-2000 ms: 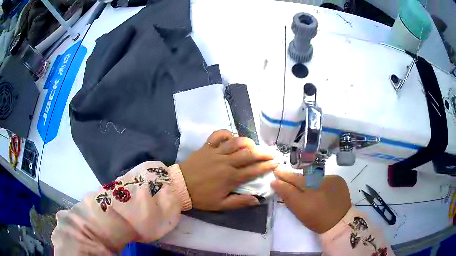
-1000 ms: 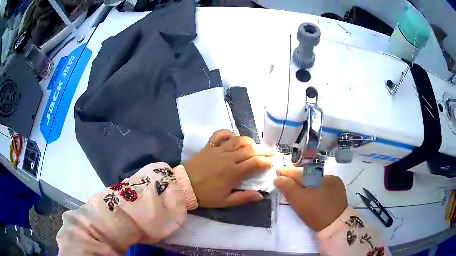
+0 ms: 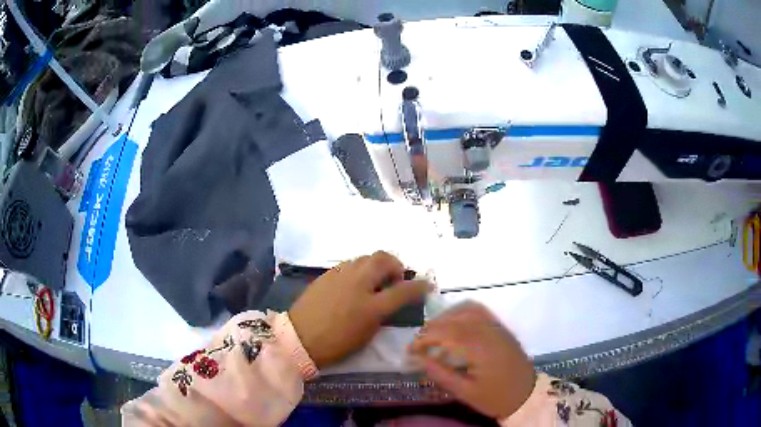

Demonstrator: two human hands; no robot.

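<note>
The large dark grey cloth (image 3: 200, 183) lies heaped left of the sewing machine (image 3: 517, 100). White pocketing (image 3: 313, 208) lies from its edge towards the needle area, with a small dark grey strip (image 3: 360, 165) beyond. My left hand (image 3: 346, 310) is on the near part of the work, its fingertips holding the white cloth over a dark grey piece (image 3: 409, 313). My right hand (image 3: 480, 359), blurred, pinches white cloth near the table's front edge. Both hands are nearer to me than the presser foot. Their exact grip is partly hidden.
Black thread snips (image 3: 607, 268) lie right of the needle, near loose threads. A dark slab with reddish edge (image 3: 630, 208) lies by the machine. Orange-red handles (image 3: 43, 313) show at far left. A ruled strip (image 3: 584, 360) runs along the front edge.
Both hands have moved from the needle towards the table's front edge, drawing the near part of the cloth with them. The view has shifted, and the machine appears higher and further left.
</note>
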